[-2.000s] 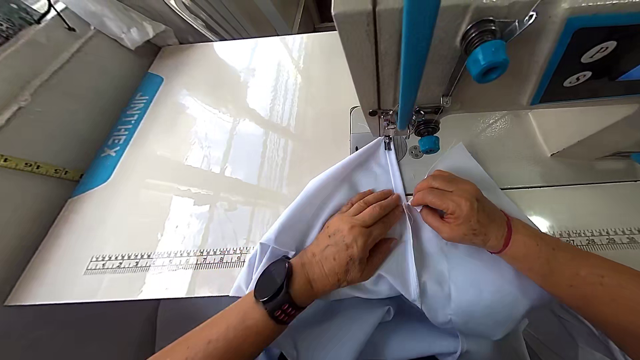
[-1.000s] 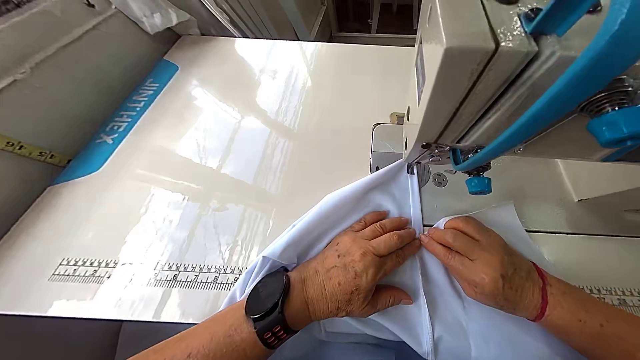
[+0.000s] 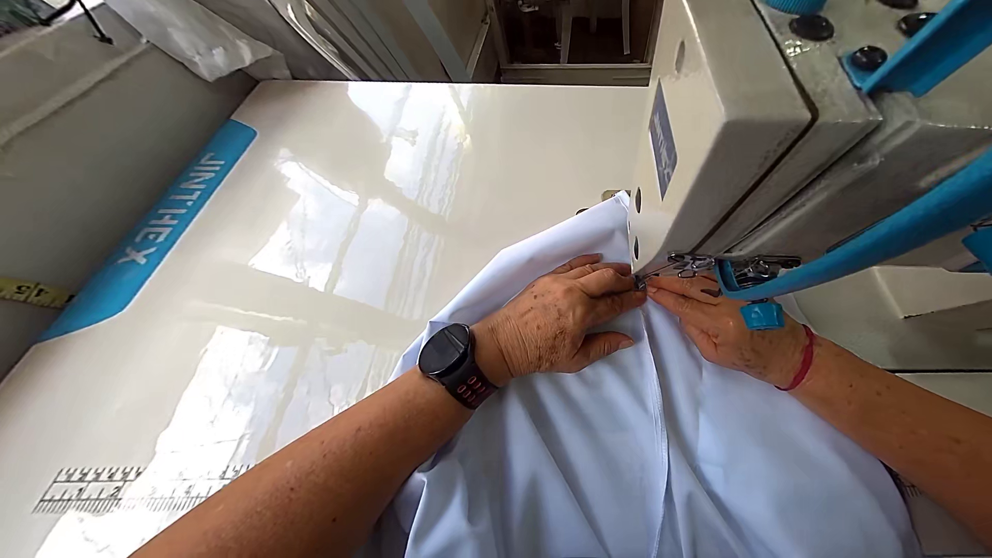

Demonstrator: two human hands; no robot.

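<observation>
Light blue fabric (image 3: 558, 449) with a seam running down it lies under the head of a sewing machine (image 3: 721, 132). My left hand (image 3: 562, 318), palm down with its fingers bent together, presses on the fabric just left of the presser foot (image 3: 641, 282). Flat on the cloth at the right of the foot lies my right hand (image 3: 725, 322), its fingertips close to the needle area and partly behind the machine's blue thread guard (image 3: 860, 252). The fabric's far corner reaches past the foot, to the left of the machine head. The needle itself cannot be made out.
The glossy white sewing table (image 3: 349, 232) reflects light and has a printed ruler scale (image 3: 101, 490) near its front edge. A blue JINTHEX panel (image 3: 155, 232) marks its left side. A yellow tape measure (image 3: 31, 292) and a plastic bag (image 3: 201, 39) are beyond the left edge.
The fabric has moved away from me under the foot, its corner now beyond it. Both hands have moved forward with it, up beside the foot. The view has shifted.
</observation>
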